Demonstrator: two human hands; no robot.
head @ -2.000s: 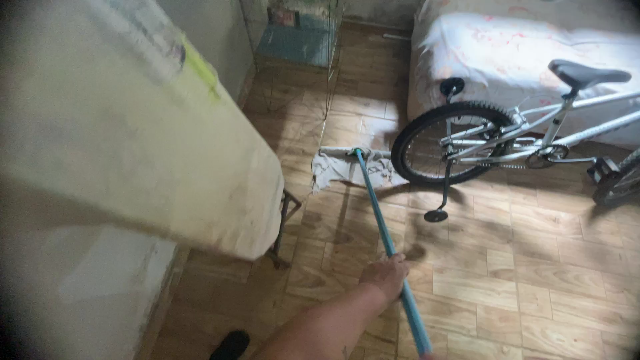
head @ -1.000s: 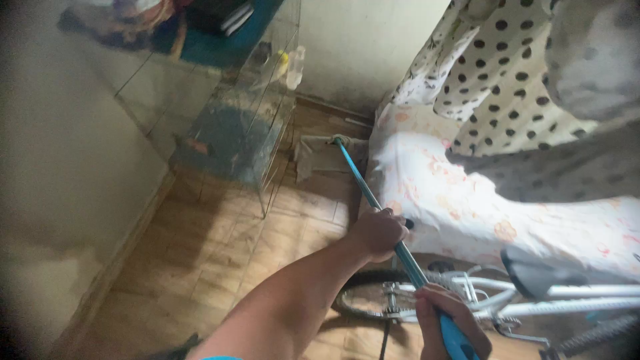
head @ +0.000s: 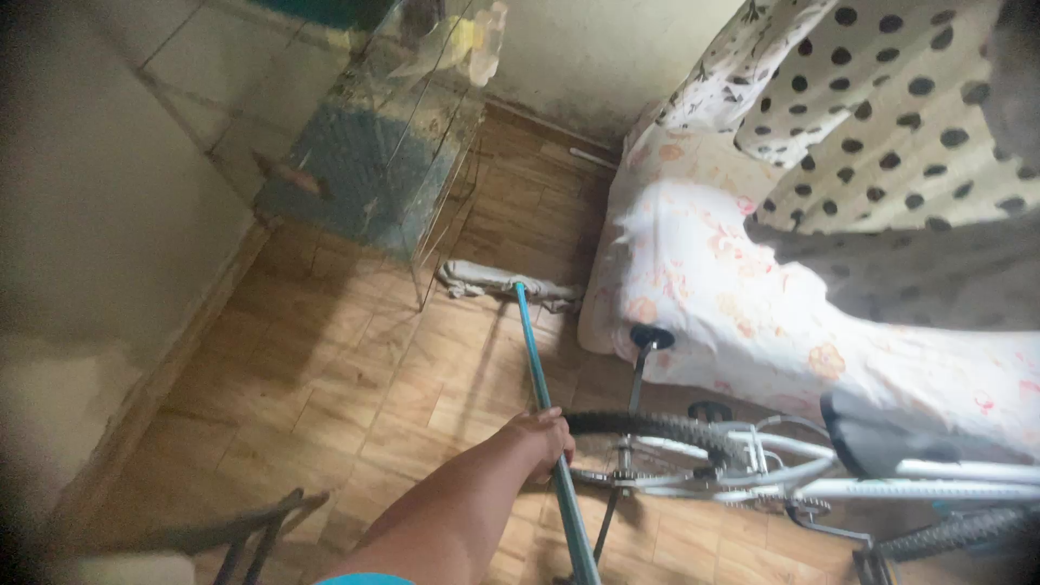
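My left hand (head: 546, 443) is closed around the blue-green pole (head: 532, 349) of a floor squeegee or mop. At the pole's far end a greyish cloth (head: 479, 278) is wrapped over the head and lies on the wood-look tile floor (head: 349, 390). The cloth's right end is beside the draped cover of a bed or sofa. My right hand is not in view; the near end of the pole runs out of the bottom edge.
A silver bicycle (head: 812, 487) stands at the right, its tyre near my hand. A wire rack with a blue-grey shelf (head: 366, 171) is at the upper left. The floral-covered bed or sofa (head: 715, 284) fills the upper right. Dark metal legs (head: 256, 536) show at lower left.
The cloth-wrapped head was by the back wall one second ago and is now nearer, beside the rack's corner. My right hand, on the pole then, has gone out of view.
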